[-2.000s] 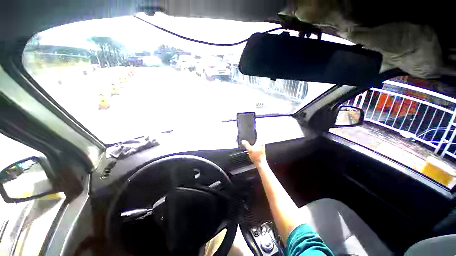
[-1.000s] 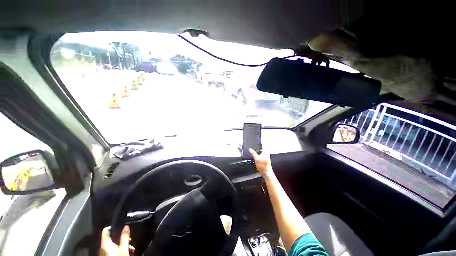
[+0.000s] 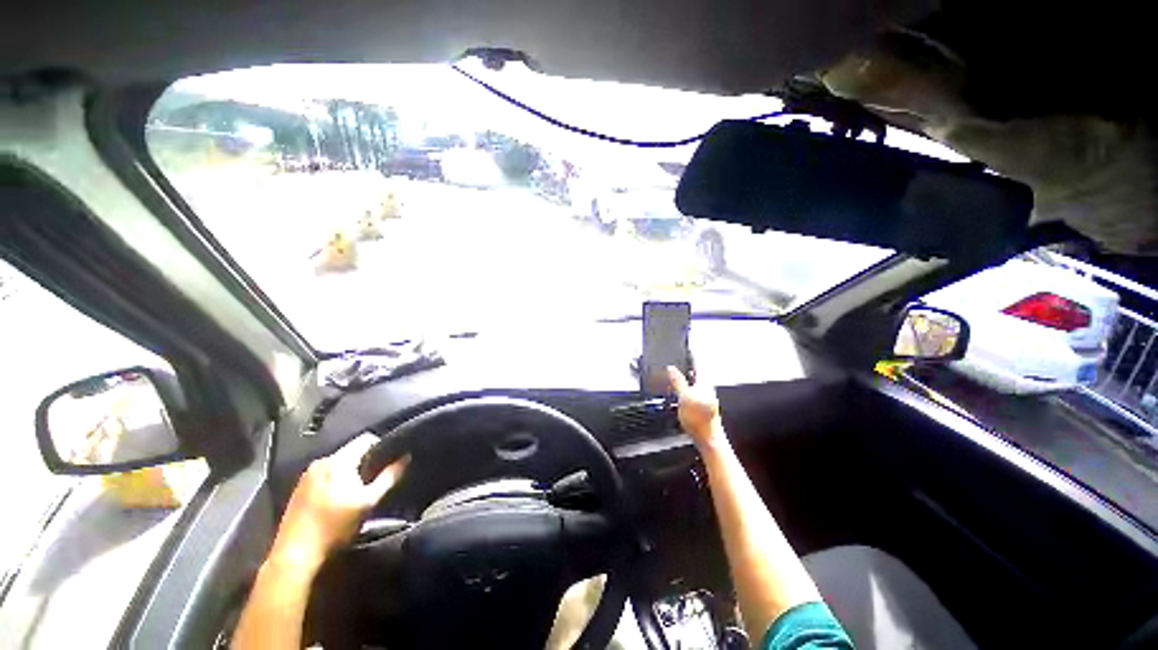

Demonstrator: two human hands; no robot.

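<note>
The black steering wheel (image 3: 574, 422) stands in front of me, with a winged badge on its hub. My left hand (image 3: 340, 489) is on the upper left of its rim, with the fingers around the rim. The smartphone (image 3: 665, 333) stands upright on the dash top, right of the wheel, with a greyish screen. My right hand (image 3: 693, 401) reaches to the phone's lower right part, a finger on or near its screen. Whether it grips the phone cannot be told. The holder behind the phone is mostly hidden.
A crumpled cloth (image 3: 385, 364) lies on the left dash. The rear-view mirror (image 3: 853, 191) hangs at the upper right. Traffic cones (image 3: 337, 253) stand outside, ahead on the left. A white car (image 3: 1041, 320) and a white railing are outside the right window. The gear selector is low between the seats.
My left hand has come into view and moved up the wheel rim. The wheel has turned. My right hand stays at the phone. A white car now shows at the right, and the cones have shifted.
</note>
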